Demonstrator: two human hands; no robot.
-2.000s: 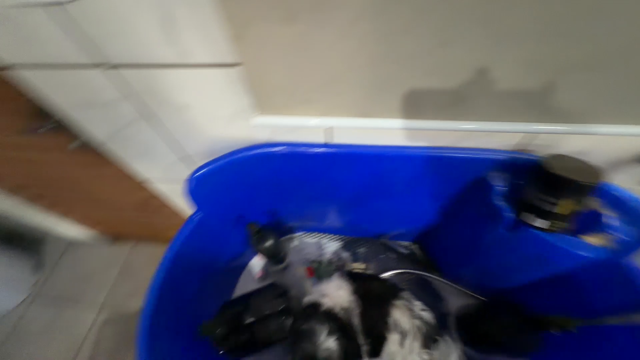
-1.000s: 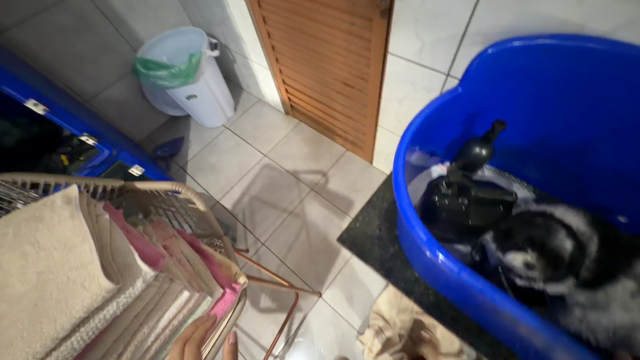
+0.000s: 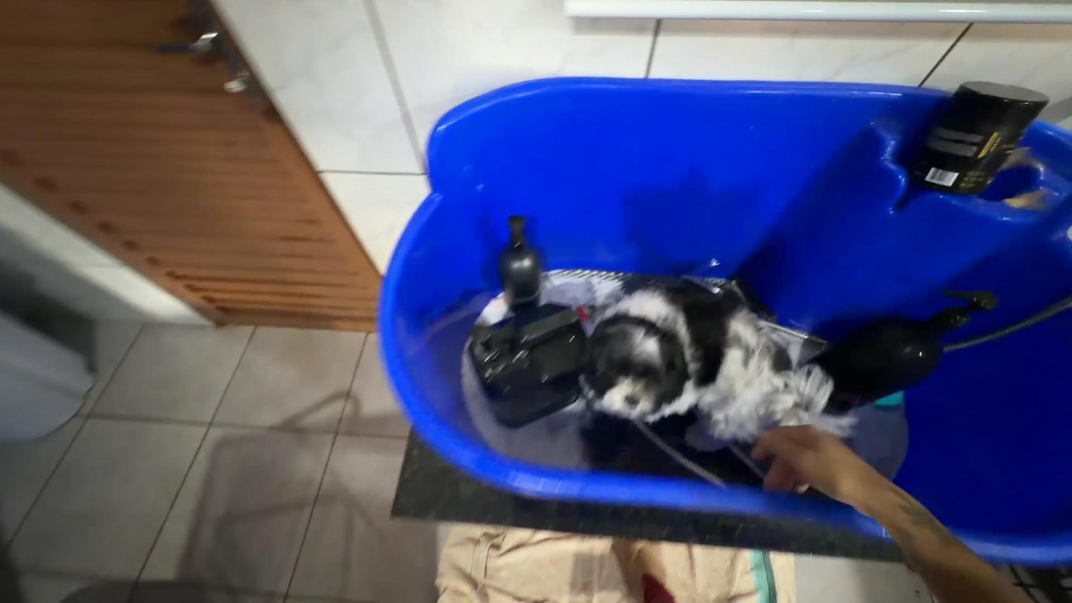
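Observation:
A black and white dog (image 3: 670,360) is in the blue plastic tub (image 3: 536,486), its head towards the left. My right hand (image 3: 800,461) reaches over the tub's near rim to the dog's hindquarters; its fingers are partly curled, and whether they grip anything is unclear. My left hand is out of view. Left of the dog lies a black plastic jug (image 3: 532,364), with a black pump bottle (image 3: 520,268) behind it. A larger black pump bottle (image 3: 888,360) tilts at the right of the dog. A metal shower hose (image 3: 682,452) runs beneath the dog.
A black jar (image 3: 980,138) stands on the tub's back right ledge. The tub rests on a dark stone counter (image 3: 444,486), with a beige cloth (image 3: 502,565) below its front edge. A louvred wooden door (image 3: 209,209) and a white bin (image 3: 38,377) are at the left.
The view has swung from the basket of folded towels, where a hand touched them, back to the tub. My right hand now shows at the dog's hindquarters.

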